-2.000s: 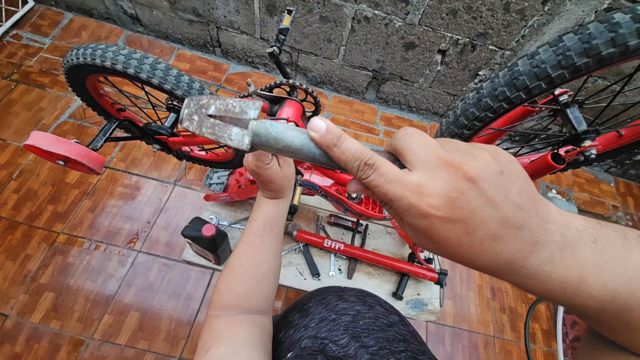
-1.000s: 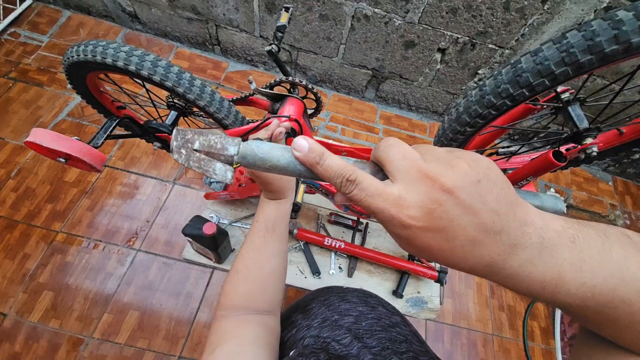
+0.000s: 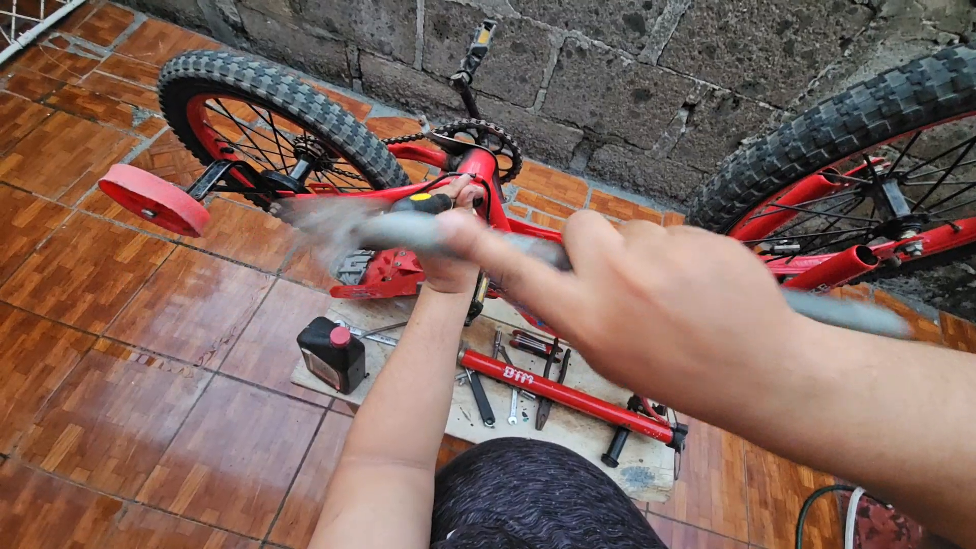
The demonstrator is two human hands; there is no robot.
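Observation:
My right hand (image 3: 671, 290) is closed around the grey metal handle of a hammer (image 3: 404, 229), whose head is blurred at the left. Behind the handle, my left hand (image 3: 450, 255) grips a black and yellow tool handle (image 3: 422, 202) against the red bicycle frame (image 3: 479, 171). The bicycle stands upside down, and the far end of that tool is hidden. The chainring (image 3: 499, 149) and a crank with a pedal (image 3: 479, 46) rise just beyond my left hand.
A wooden board (image 3: 457, 431) carries a red hand pump (image 3: 564, 393), a black bottle (image 3: 332, 354), pliers (image 3: 550, 381) and wrenches. A red training wheel (image 3: 152, 200) sticks out at the left. The front tire (image 3: 831, 126) and a block wall (image 3: 610, 76) are at the right and back.
The hammer, sharp in the earlier frames, is now blurred and its head sits a little lower. A black and yellow handle now shows at my left hand.

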